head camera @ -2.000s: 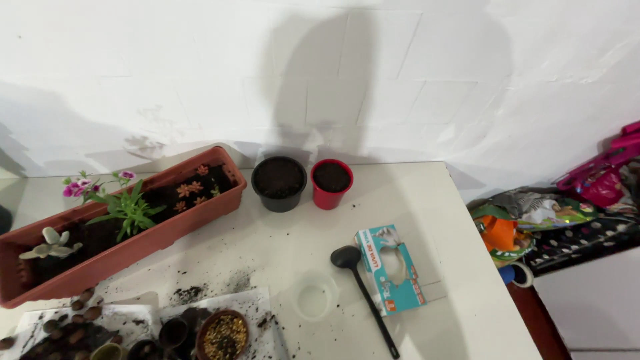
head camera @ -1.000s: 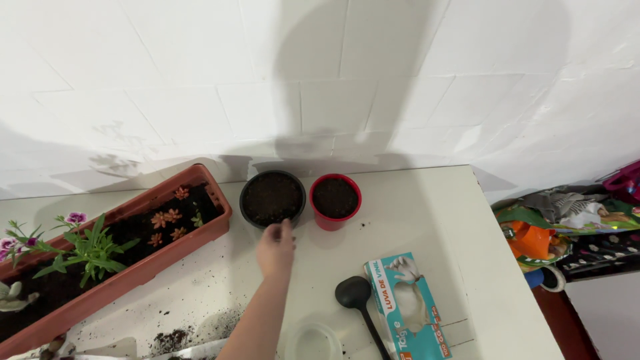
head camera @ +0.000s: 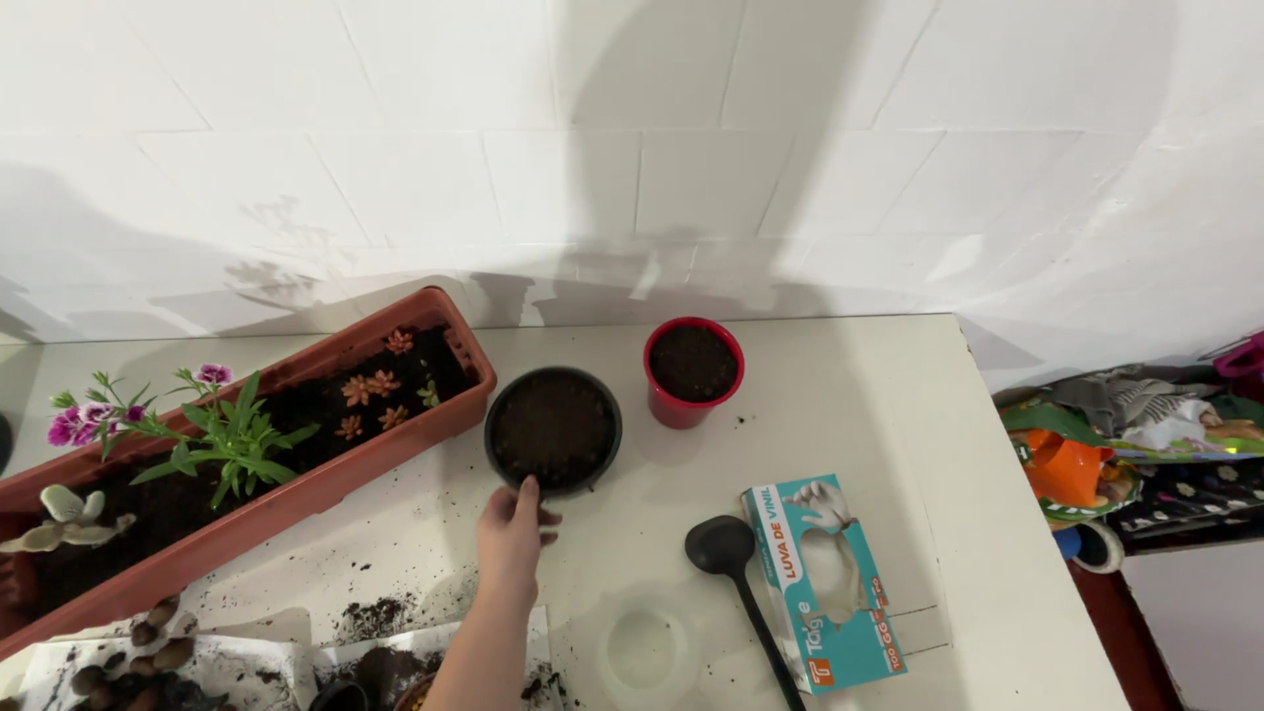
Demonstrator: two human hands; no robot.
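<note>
My left hand point(head camera: 518, 528) grips the near rim of a round black plant pot point(head camera: 601, 470), its thumb at the rim and its other fingers curled outside. Dark soil fills this pot. A red pot point(head camera: 681, 410) with dark soil stands to its right, apart from it. On the left lies a long terracotta-coloured planter point(head camera: 326, 476) with a pink-flowered plant point(head camera: 232, 444), small reddish succulents point(head camera: 370, 387) and a pale fleshy-leaved plant point(head camera: 69, 518). My right hand is out of view.
A black ladle point(head camera: 721, 545) rests against a vinyl glove box point(head camera: 859, 583), near a translucent round container point(head camera: 642, 647). Soil-strewn white paper point(head camera: 257, 642) with small brown round objects point(head camera: 173, 654) lies lower left. A white wall point(head camera: 592, 188) runs behind; bags point(head camera: 1071, 469) sit beyond the right edge.
My left hand came into view and reached the black pot. The pot has moved away from the wall, toward me, and now sits nearer than the red pot.
</note>
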